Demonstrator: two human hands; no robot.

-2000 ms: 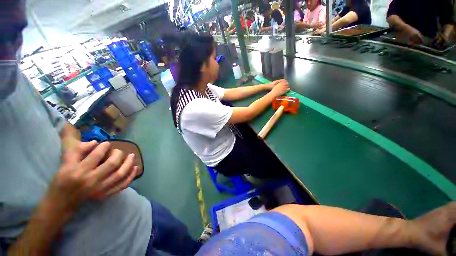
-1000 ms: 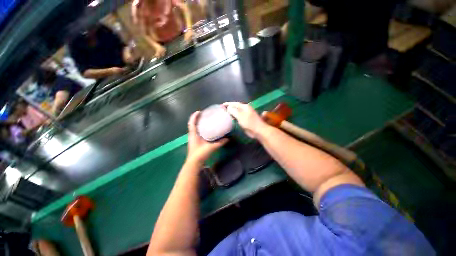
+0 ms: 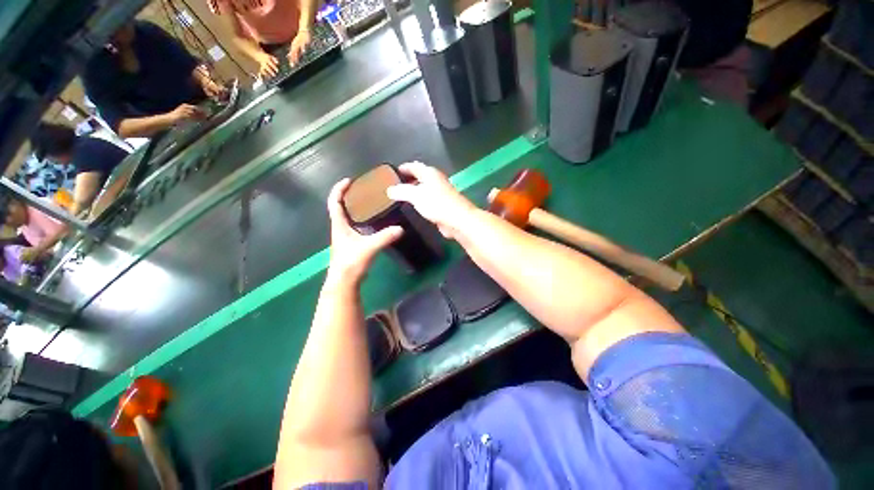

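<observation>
A speaker body (image 3: 414, 241) stands upright on the green bench, with a brown end cover (image 3: 372, 194) on its top. My left hand (image 3: 355, 235) is around the near left side of the cover, thumb on the front. My right hand (image 3: 428, 198) presses at the cover's right edge with its fingers. Whether the cover is fully seated cannot be told. A mallet (image 3: 518, 197) with an orange-red head lies just right of my right hand. Loose end covers (image 3: 425, 318) lie dark side up near the bench's front edge.
Grey speakers (image 3: 586, 100) stand at right by the green post (image 3: 543, 72); two more (image 3: 447, 78) stand on the conveyor belt (image 3: 316, 182). A second mallet (image 3: 142, 407) lies at left, near a dark-haired head (image 3: 57, 455). People work opposite. Stacked bodies (image 3: 832, 163) are at far right.
The view has steadied and shifted slightly. The held piece's top, which looked pale pinkish-white, now shows brown. Both hands remain around it. Earlier, the view faced the neighbour at left.
</observation>
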